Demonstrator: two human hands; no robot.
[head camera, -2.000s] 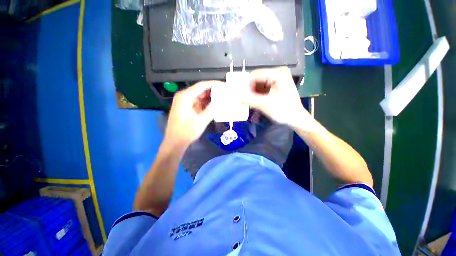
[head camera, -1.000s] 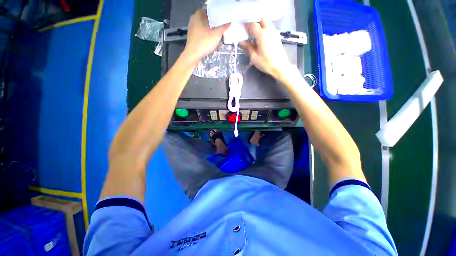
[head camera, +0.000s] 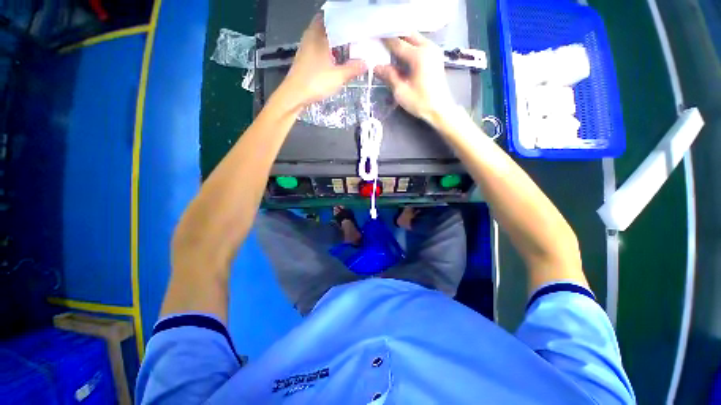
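Note:
The white power adapter sits at the fixture under a large white part of the machine head, which hides its far side. Its bundled white cord hangs toward me over the machine's front edge. My left hand is at the adapter's left side, with its thumb and fingers on it. My right hand is at its right side, with fingertips at the adapter and cord exit. Crinkled clear film lies on the machine base below my hands.
Green buttons and a red button line the machine front. Slotted metal bars flank the fixture. A blue basket with white shells stands at the right, beside a thin ring. A white bar lies farther right.
From two seconds ago, both hands have carried the adapter from near my body forward to the fixture. In the last second, hands and adapter have barely moved.

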